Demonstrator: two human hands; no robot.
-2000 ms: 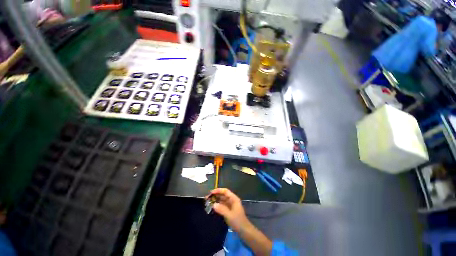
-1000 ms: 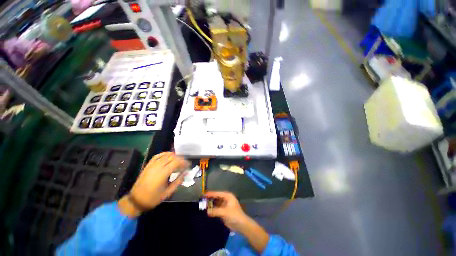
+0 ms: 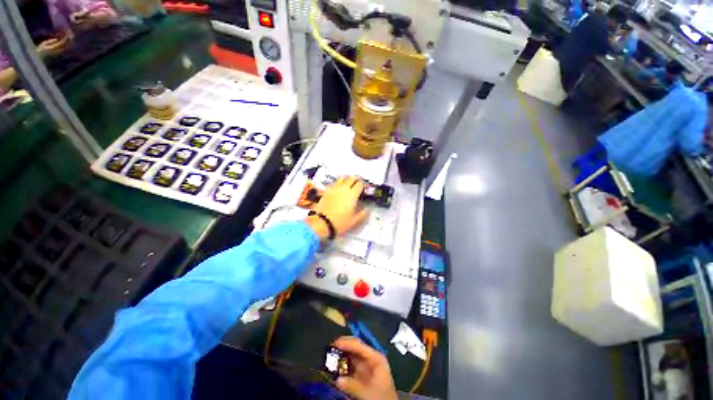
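Observation:
My left hand [image 3: 340,206] reaches over the white bed of the dispensing machine [image 3: 391,234]. Its fingers are at the orange fixture block [image 3: 307,195] and the black fixture [image 3: 378,193]; whether they grip anything is hidden. The brass-gold barrel [image 3: 375,109] stands just behind the hand. My right hand [image 3: 366,370] is low in front of the machine and holds a small dark square module [image 3: 337,362] with a bright face between thumb and fingers.
A white parts tray [image 3: 180,104] with rows of dark squares and a blue pen is at left, the black parts tray [image 3: 148,269] below it. Blue-handled cutters [image 3: 366,336], wipes [image 3: 408,342] and a teach pendant [image 3: 432,289] lie near the machine. People stand beyond the aisle.
My left hand has moved from in front of the machine forward onto its bed. My right hand still holds the module, now lower in the picture. The view has shifted.

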